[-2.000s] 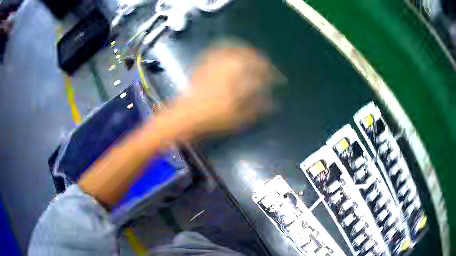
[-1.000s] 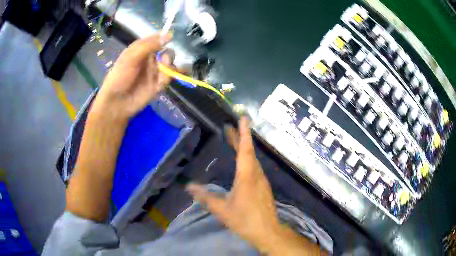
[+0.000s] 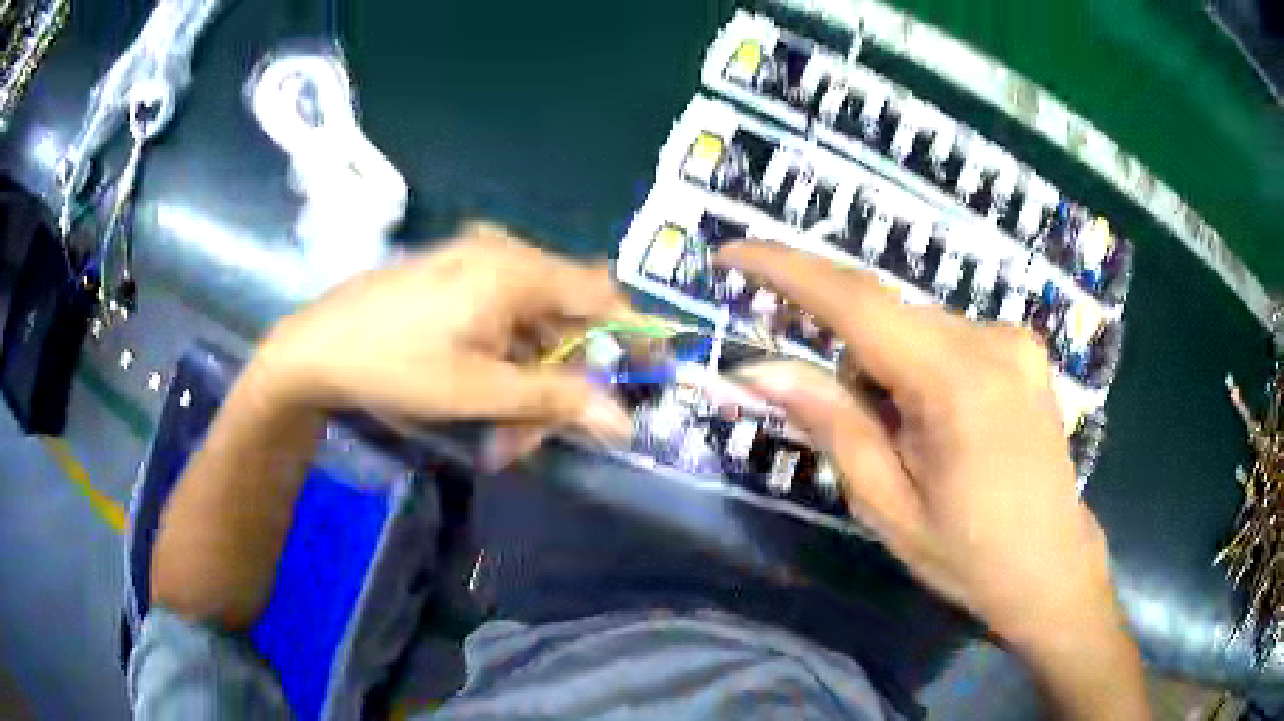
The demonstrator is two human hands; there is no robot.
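Note:
My left hand (image 3: 451, 338) is at the near-left end of the nearest power strip housing (image 3: 768, 458), its fingers around the cord end with the yellow-green wire (image 3: 620, 330) and blue wire (image 3: 637, 376). The wires lie over the housing's end. My right hand (image 3: 943, 423) reaches over the same housing, thumb and index finger apart, the thumb close to the wires; whether it holds anything is hidden by blur. The white coiled power cord (image 3: 313, 120) lies on the bench behind my left hand.
Three more housings with yellow blocks (image 3: 704, 155) lie side by side beyond the nearest one. More cords in clear plastic (image 3: 148, 64) lie at upper left. A pile of copper strips (image 3: 1253, 493) is at right. A blue-bottomed bin (image 3: 321, 578) stands below left.
The view has turned right. My left hand has brought the coloured wires to the nearest housing. My right hand has moved from the bench's front edge to over that housing.

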